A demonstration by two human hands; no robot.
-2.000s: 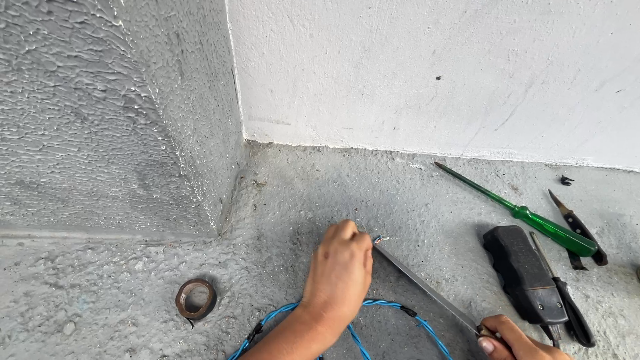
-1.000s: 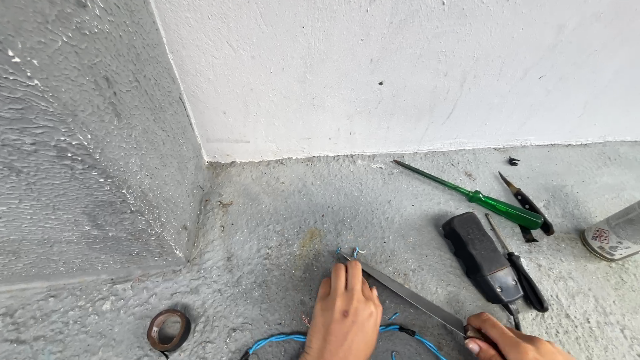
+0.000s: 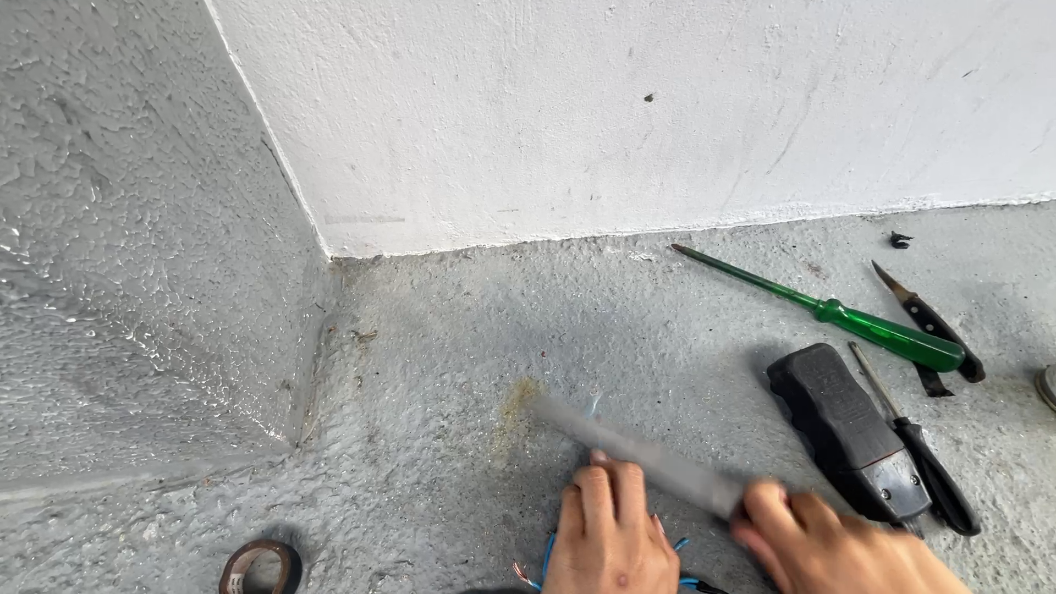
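My right hand (image 3: 825, 528) grips the handle end of a long flat metal blade (image 3: 652, 454), which is blurred and points up and left over the concrete floor. Just below the blade, my left hand (image 3: 615, 520) is curled, back uppermost, with its fingertips at or near the blade's lower edge. Blue insulated wire (image 3: 548, 557) shows on both sides of that hand, and bare copper strands (image 3: 521, 571) stick out at its left. A short pale blue wire end (image 3: 594, 404) shows past the blade. What the left fingers pinch is hidden.
On the right lie a green screwdriver (image 3: 891, 334), a small black-handled knife (image 3: 936, 322), a black-handled screwdriver (image 3: 932, 470), a black corded device (image 3: 833, 412) and a can's edge (image 3: 1046, 385). A tape roll (image 3: 285, 569) lies lower left. A white wall (image 3: 577, 124) rises behind.
The view has shifted. The blade, earlier reaching only to my left fingertips, now extends past them to the left. Its far end is blurred by motion.
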